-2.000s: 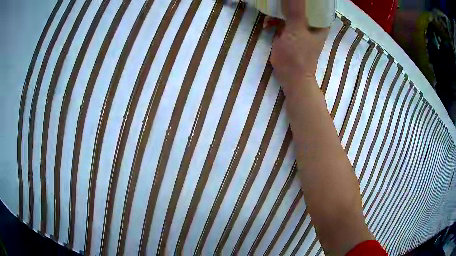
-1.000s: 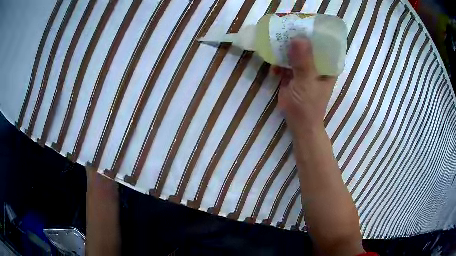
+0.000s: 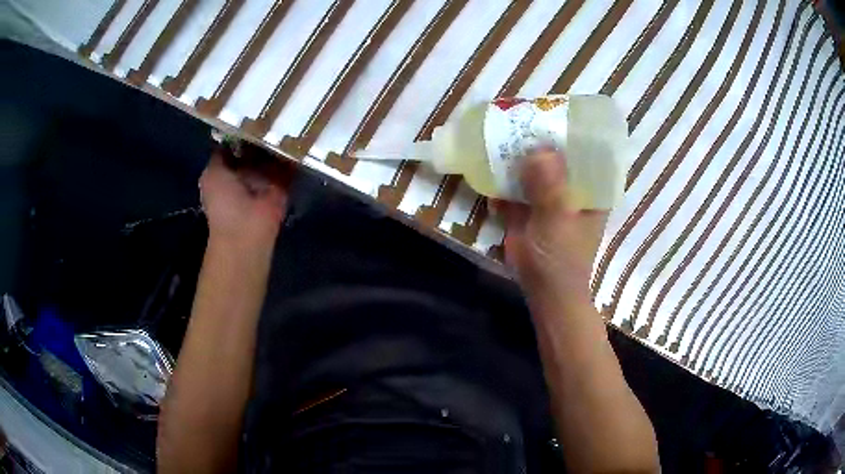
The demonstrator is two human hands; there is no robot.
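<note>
My right hand [image 3: 556, 218] holds the translucent pale yellow glue bottle [image 3: 593, 148] on its side, with its red-and-white label showing. Its long pointed white nozzle points left, and the tip is at the stepped end of a brown strap strip [image 3: 371, 125] near the table's near edge. Many such strips lie in parallel rows on the white cover sheet [image 3: 320, 79]. My left hand [image 3: 243, 190] is at the table's near edge, left of the bottle; its fingers are dark and blurred, and I cannot tell whether it holds something.
The white-covered table runs diagonally from upper left to lower right. Dark clothing and dark space lie below its near edge. A shiny clear or silvery tray [image 3: 125, 366] and a blue thing [image 3: 56, 338] are at the lower left.
The bottle in my right hand has moved back from the far part of the strips to their near ends. My left hand has come into view at the near edge. The view has shifted toward that edge.
</note>
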